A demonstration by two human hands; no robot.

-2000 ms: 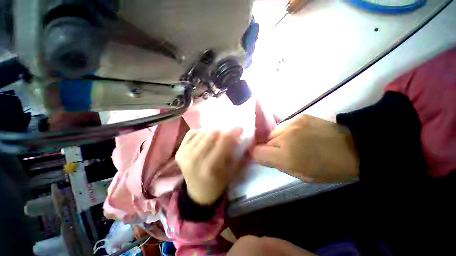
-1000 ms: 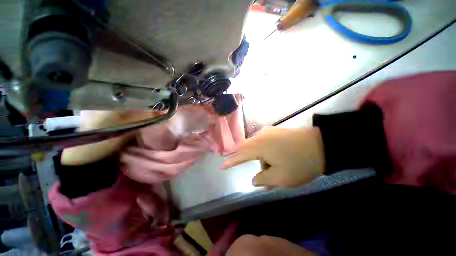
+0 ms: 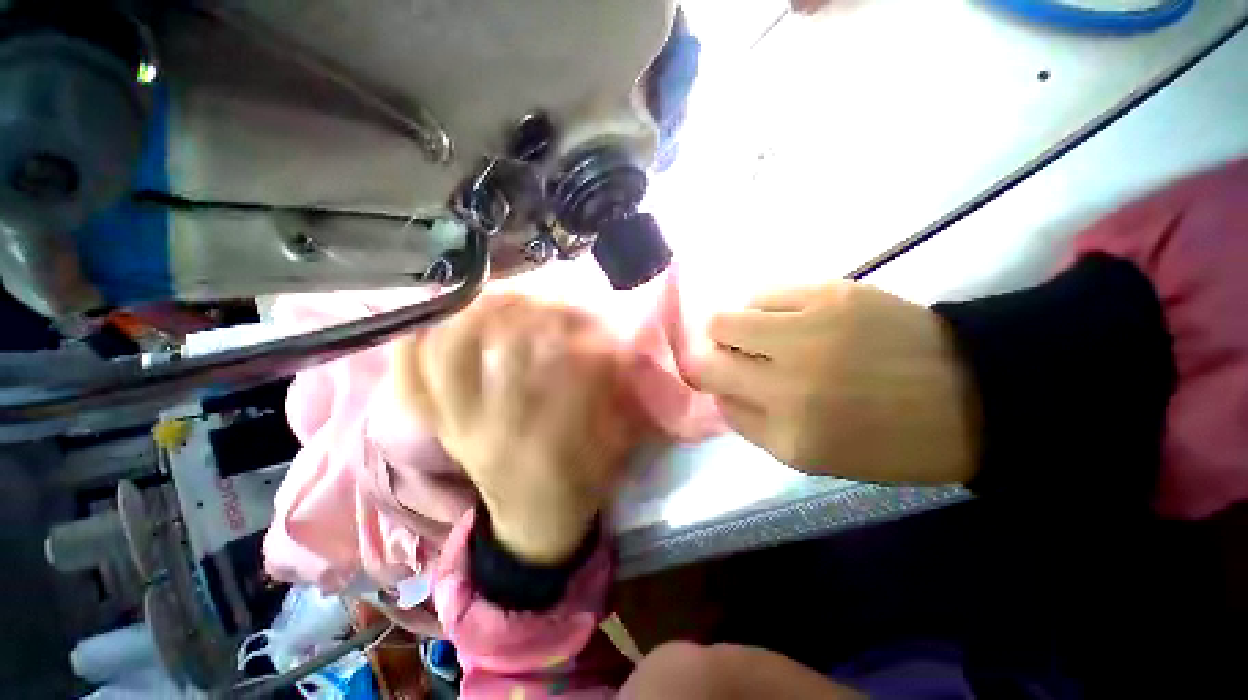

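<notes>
The soft pink garment lies bunched on the table below the machine head and hangs over the edge at left. My left hand is blurred and lies on the pink cloth; its fingertips are not clear. My right hand pinches the cloth's right end between thumb and fingers. The grey-beige sewing machine head is very near the camera. Its black square attachment is just above the cloth between my hands. The needle is not visible.
Blue scissor handles are cut off at the top right edge. The table's ruler-marked front edge runs below my hands. A curved metal bar crosses at left. Other machine parts, white cones and a plastic bag are at lower left.
My left hand has come back from the far left onto the cloth near the machine. My right hand has moved slightly right and up and now pinches the cloth. The view has shifted.
</notes>
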